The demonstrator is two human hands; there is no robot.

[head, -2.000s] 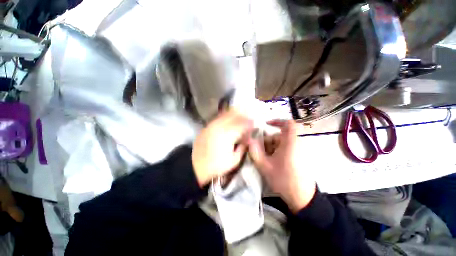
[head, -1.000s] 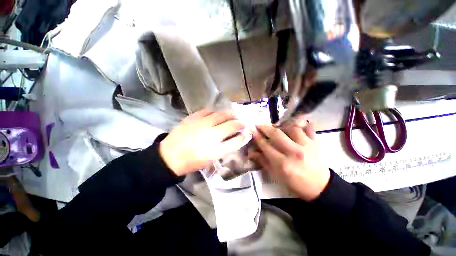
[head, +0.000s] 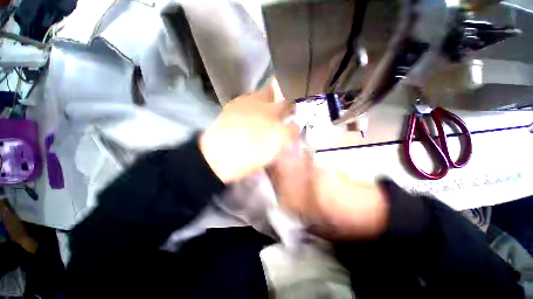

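Observation:
Light grey fabric (head: 225, 44) runs from the back of the table down under my hands and onto my lap. My left hand (head: 248, 137) grips the fabric left of the needle area, its fingers partly hidden and blurred. My right hand (head: 321, 195) is strongly blurred and lies beside and below the left one, over the hanging fabric; its fingertips cannot be made out. The presser foot (head: 334, 108) of the sewing machine stands just right of my left hand, with no fabric seen under it.
Red-handled scissors (head: 437, 143) lie right of the needle on the white table (head: 374, 166). More pale fabric (head: 105, 82) is heaped at the left. A purple device (head: 17, 150) and a purple flat bar (head: 54, 163) lie far left. Another person's arm (head: 16, 228) shows at the lower left.
Both hands have come away from the needle. My right hand has moved down and left, towards my lap. The white piece that hung below my hands is now bunched and blurred.

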